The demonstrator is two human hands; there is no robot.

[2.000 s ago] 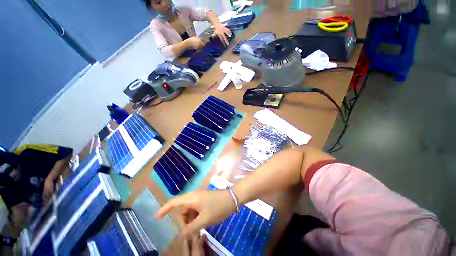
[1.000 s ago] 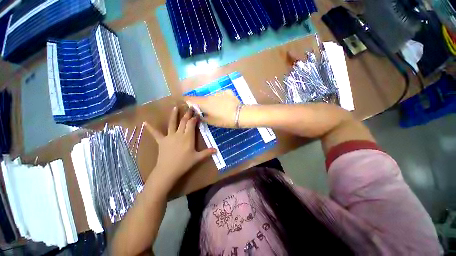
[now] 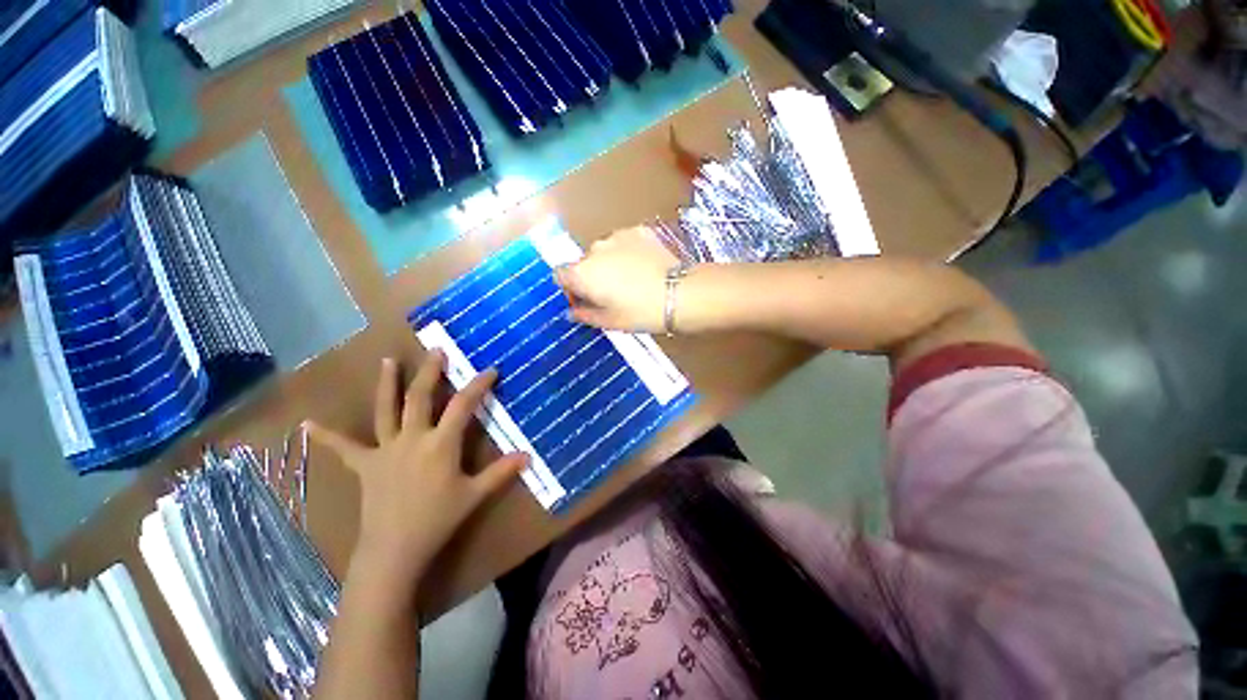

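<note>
A bright blue cell string (image 3: 547,376) with pale lines lies flat on the brown tabletop in front of me. One white strip (image 3: 538,481) lies along its left edge and another white strip (image 3: 656,367) crosses it near the right edge. My left hand (image 3: 417,458) is spread, with fingertips on the left strip and the cell edge. My right hand (image 3: 622,280) is curled with its fingertips down on the cell beside the right strip. The fingers cover part of that strip, and whether they pinch anything is hidden.
Short silver ribbons (image 3: 752,198) lie beyond my right hand. Dark cell stacks (image 3: 397,116) stand on a green mat (image 3: 376,233). A finished blue stack (image 3: 116,335) is at left, near longer silver strands (image 3: 260,574) and white strips (image 3: 82,636). A stand (image 3: 827,62) and cable are upper right.
My right hand has moved from the left strip to the right strip. My left hand stays spread at the left edge. The view has shifted, and more of the cell string is uncovered.
</note>
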